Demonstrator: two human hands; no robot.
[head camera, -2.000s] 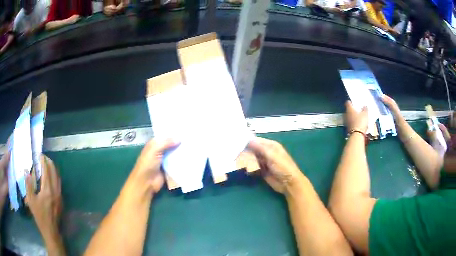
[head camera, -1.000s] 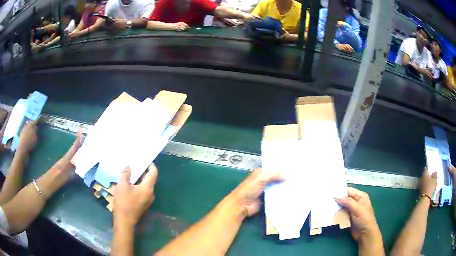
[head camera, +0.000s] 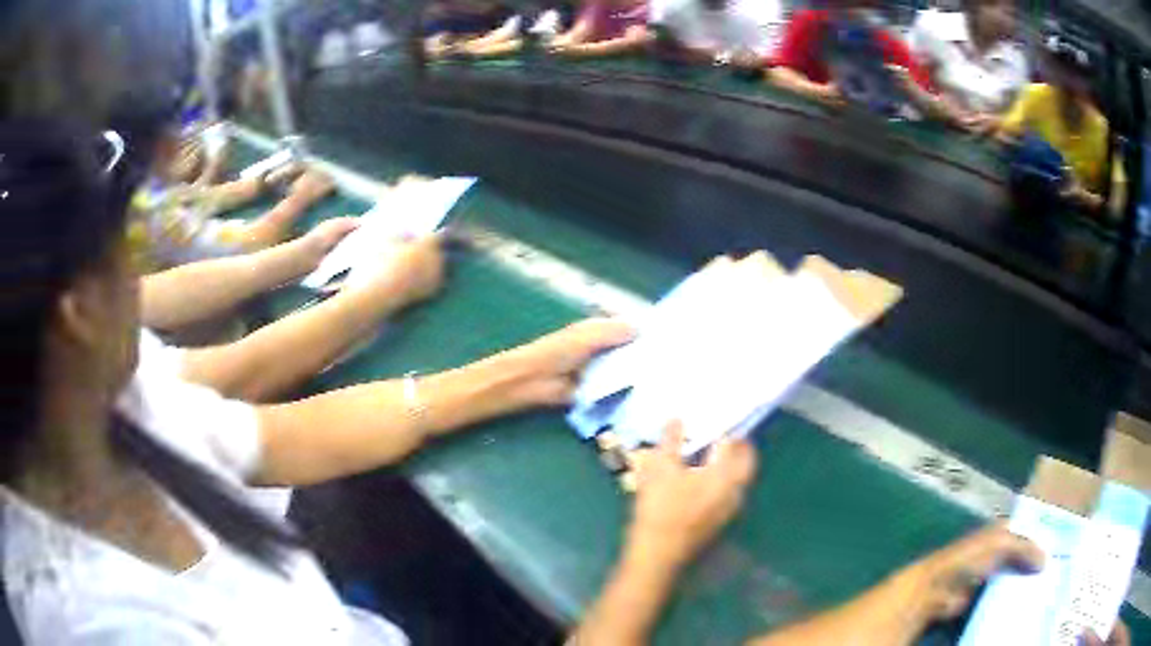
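Note:
A flat folding carton blank (head camera: 1058, 555), white and pale blue with tan end flaps at the top, is at the lower right, tilted and cut off by the picture's edge. My left hand (head camera: 978, 568) grips its left side, thumb on the face. My right hand (head camera: 1106, 636) shows only as fingertips on the carton's lower face at the bottom right edge; the rest is out of the picture. How many blanks I hold cannot be told.
A person in white on my left holds a fanned carton stack (head camera: 745, 341) over the green bench (head camera: 530, 505). A whitish metal strip (head camera: 884, 442) borders the dark central belt (head camera: 959, 303). More people sit farther left and across the line.
The view has swung left, so my hands and carton now sit at the lower right, partly cut off. The carton's face shows pale blue print where it looked plain white before.

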